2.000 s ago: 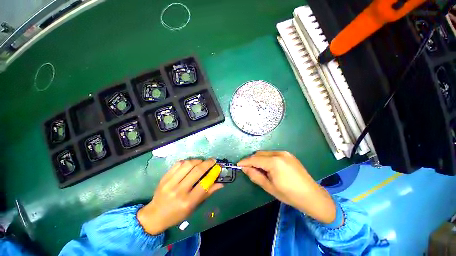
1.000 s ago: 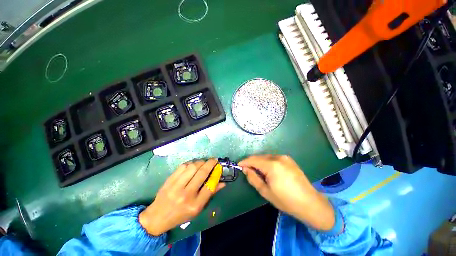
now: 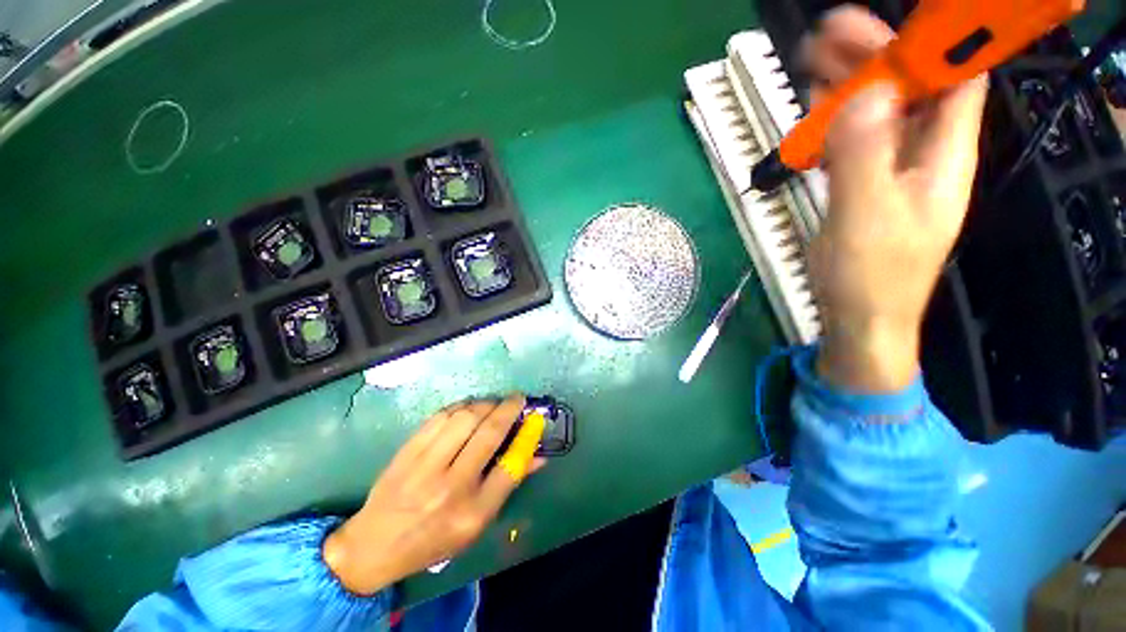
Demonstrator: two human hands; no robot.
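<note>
My left hand (image 3: 429,490), with a yellow cover (image 3: 522,447) on a finger, holds a small black electronic module (image 3: 557,427) on the green mat. The fingers cover the module's left part. My right hand (image 3: 892,210) is raised at the upper right around the orange electric screwdriver (image 3: 945,52); the hand is slightly blurred. The screwdriver's black tip points down left over the white slotted rack (image 3: 750,161). Silver tweezers (image 3: 713,336) lie on the mat between the screw dish (image 3: 631,272) and the rack.
A black foam tray (image 3: 333,358) at left holds modules in its pockets; one upper-row pocket is empty. Stacked black foam trays (image 3: 1015,358) stand at right with modules on top. A blue cord runs by my right sleeve. The mat's front edge runs below my hands.
My right hand has left the module and moved up right to the orange screwdriver. The tweezers now lie on the mat beside the dish. My left hand stays at the module.
</note>
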